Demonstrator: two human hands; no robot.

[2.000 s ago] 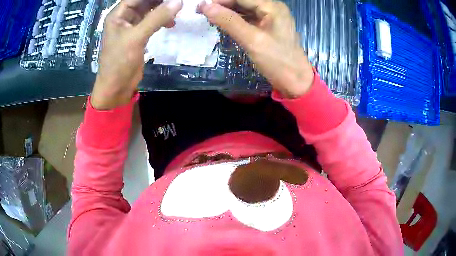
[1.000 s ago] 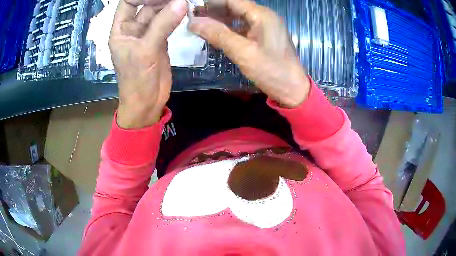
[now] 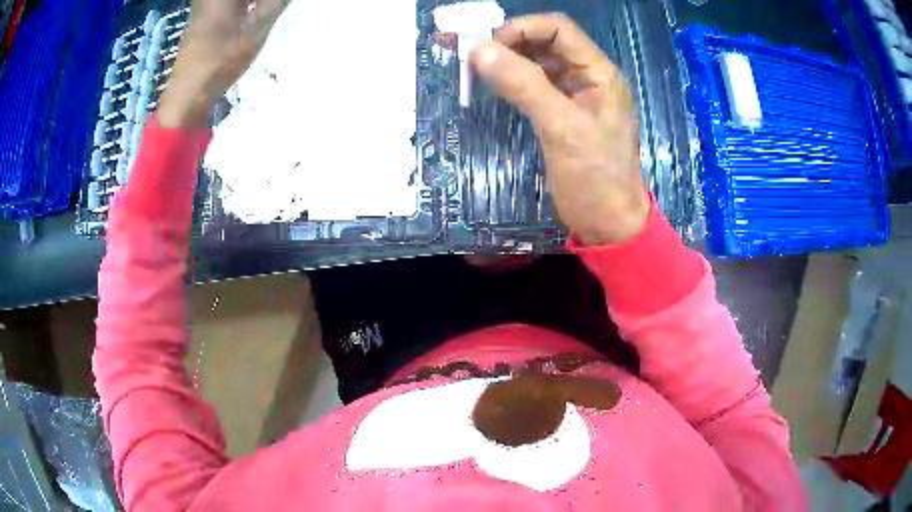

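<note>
My right hand [image 3: 565,120] is over the ribbed clear tray [image 3: 500,185], its thumb and index fingertips pinched on a slim white part [image 3: 465,75] that points down. A white oblong piece [image 3: 468,17] shows just above this part; whether they are joined is unclear. My left hand [image 3: 222,50] is at the top left, beside the heap of small white pieces [image 3: 320,110]. Its fingers are partly cut off by the top edge, so its grip is hidden.
A blue ribbed tray [image 3: 800,170] on the right holds one white unit [image 3: 741,88]. A clear tray with rows of parts [image 3: 125,110] is at the left, with blue trays [image 3: 45,110] beyond it. Cardboard [image 3: 255,350] and a red plastic object [image 3: 885,445] are below the table.
My hands were close together at the top middle and are now apart. The left has moved left, uncovering the white heap; the right has moved right with the slim white part.
</note>
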